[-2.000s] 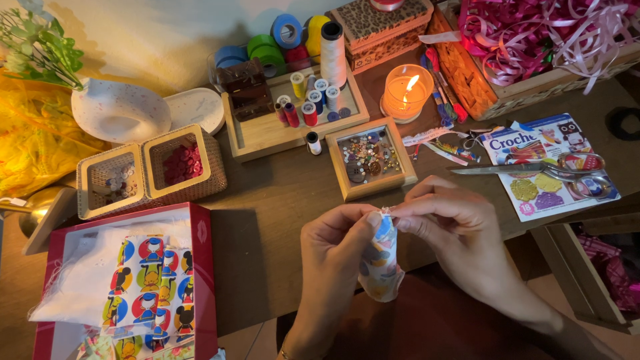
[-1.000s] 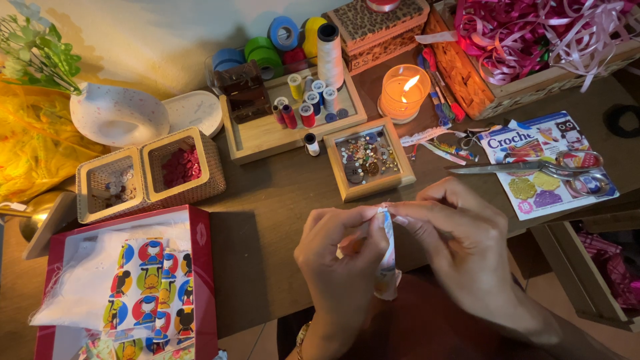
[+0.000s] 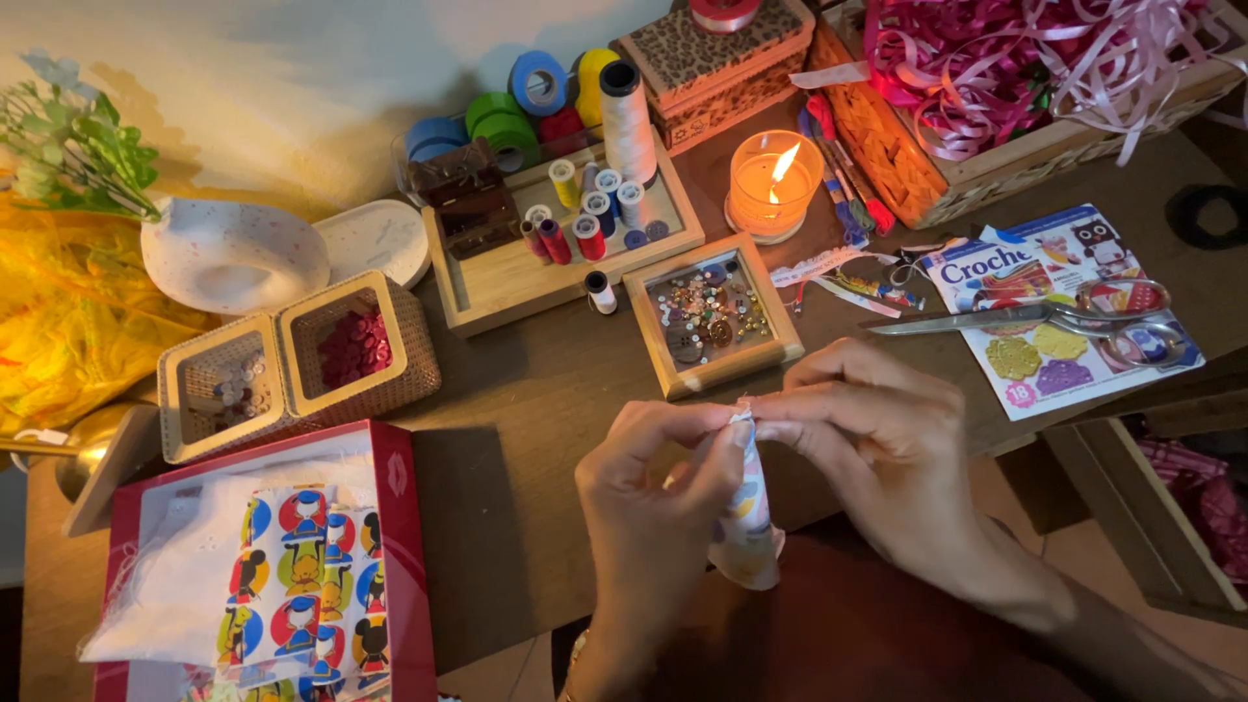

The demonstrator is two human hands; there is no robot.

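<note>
A small piece of printed fabric (image 3: 749,526) hangs between my hands at the table's front edge. My left hand (image 3: 663,478) pinches its top edge between thumb and fingers. From the other side, my right hand (image 3: 868,448) grips the same top edge with its fingertips touching those of the left. Whether a needle or thread is between the fingertips cannot be told. Just beyond the hands lies a wooden box of buttons and beads (image 3: 643,292). Metal scissors (image 3: 1033,314) rest on a crochet magazine (image 3: 1033,390) to the right.
A lit candle in a glass (image 3: 773,190) burns behind the button box. Thread spools (image 3: 589,237) stand on a wooden tray (image 3: 468,317). At left are woven button baskets (image 3: 405,341) and a red box (image 3: 414,546) with printed fabric (image 3: 302,575). Ribbons (image 3: 975,78) fill a basket at back right.
The fabric between my hands hangs narrower and more turned than two seconds ago. Both hands stay close together at its top edge.
</note>
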